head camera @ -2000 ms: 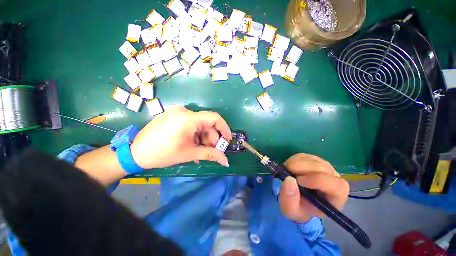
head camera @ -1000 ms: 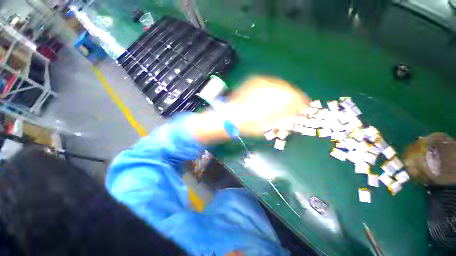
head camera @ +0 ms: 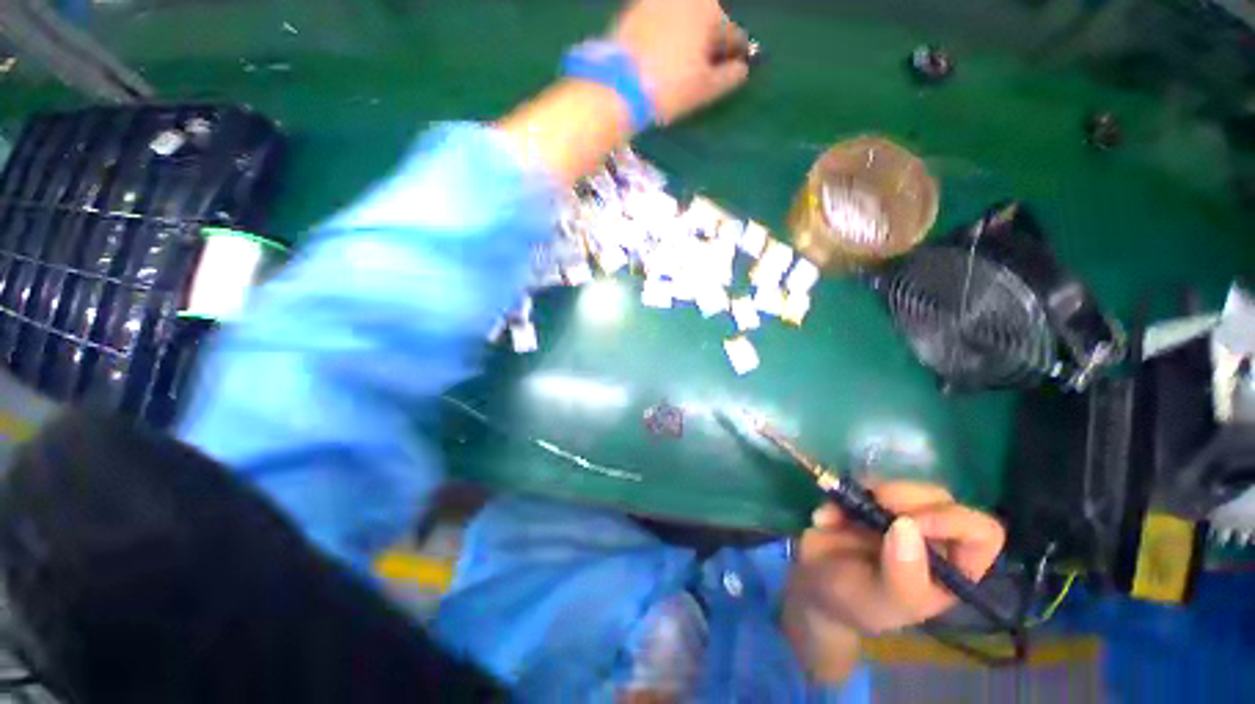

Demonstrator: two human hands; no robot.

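My left hand point(head camera: 674, 62), with a blue wrist band, reaches over the bench beyond the battery pile. Its fingers are curled at a small dark piece with a bright spot point(head camera: 750, 51); whether they grip it is unclear. My right hand point(head camera: 902, 557) holds the black soldering iron point(head camera: 870, 509), its tip pointing up and left over the mat. A small dark circuit board point(head camera: 665, 420) lies on the green mat, left of the tip. White-silver battery cells point(head camera: 681, 255) lie in a loose pile, partly hidden by my left sleeve.
A black compartment tray point(head camera: 83, 248) is at the left, the solder spool point(head camera: 224, 275) by its edge. A yellow-brown tub point(head camera: 902, 193) and fume fan point(head camera: 970, 314) stand at the right, a dark soldering station point(head camera: 1101, 447) beside them. Small dark pieces point(head camera: 932, 62) lie at the back.
My left hand has left the circuit board, which now lies loose, and moved to the far side of the pile. The view has swung left and partly back. The iron stays in my right hand.
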